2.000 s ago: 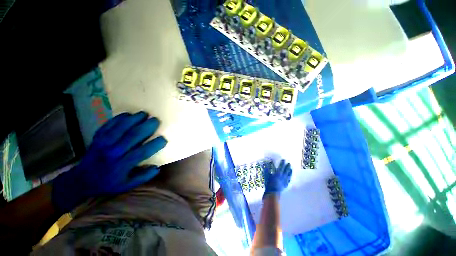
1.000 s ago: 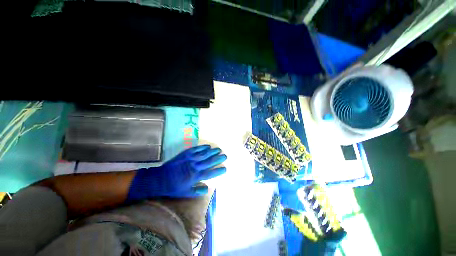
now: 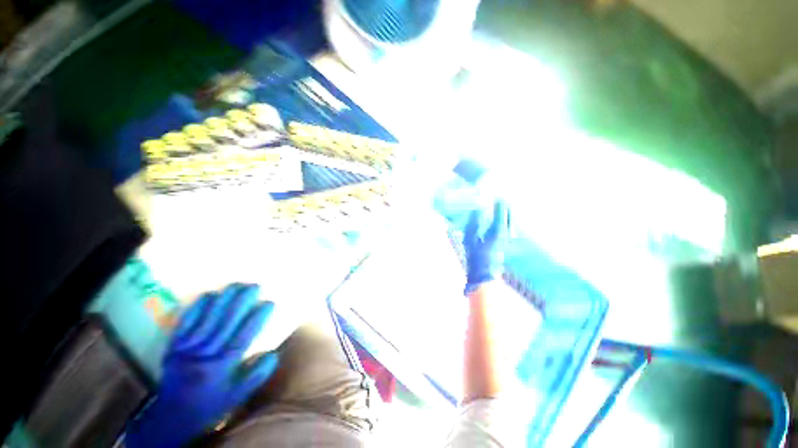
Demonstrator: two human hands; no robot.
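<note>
My left hand (image 3: 206, 359), in a blue glove, lies palm down with fingers spread at the near edge of the overexposed white paper (image 3: 206, 232). My right hand (image 3: 486, 245), also gloved, is over the far part of the blue bin (image 3: 573, 328); glare hides whether its fingers hold anything. PCB strips with yellow blocks lie ahead: a group (image 3: 214, 166) at the left on the white paper, one strip (image 3: 341, 144) behind and another (image 3: 332, 203) nearer, both over the blue printed sheet (image 3: 324, 178).
The metal block (image 3: 87, 385) is at the lower left, with the black sheets (image 3: 52, 201) beyond it. A white fan (image 3: 394, 31) stands at the top. A white sheet (image 3: 407, 306) lies in the bin. A curved blue tube (image 3: 726, 359) is at the lower right.
The view has swung right. The yellow-block strip at my right hand a second ago is no longer seen there; more strips now show at the left end of the row. My left hand stays spread.
</note>
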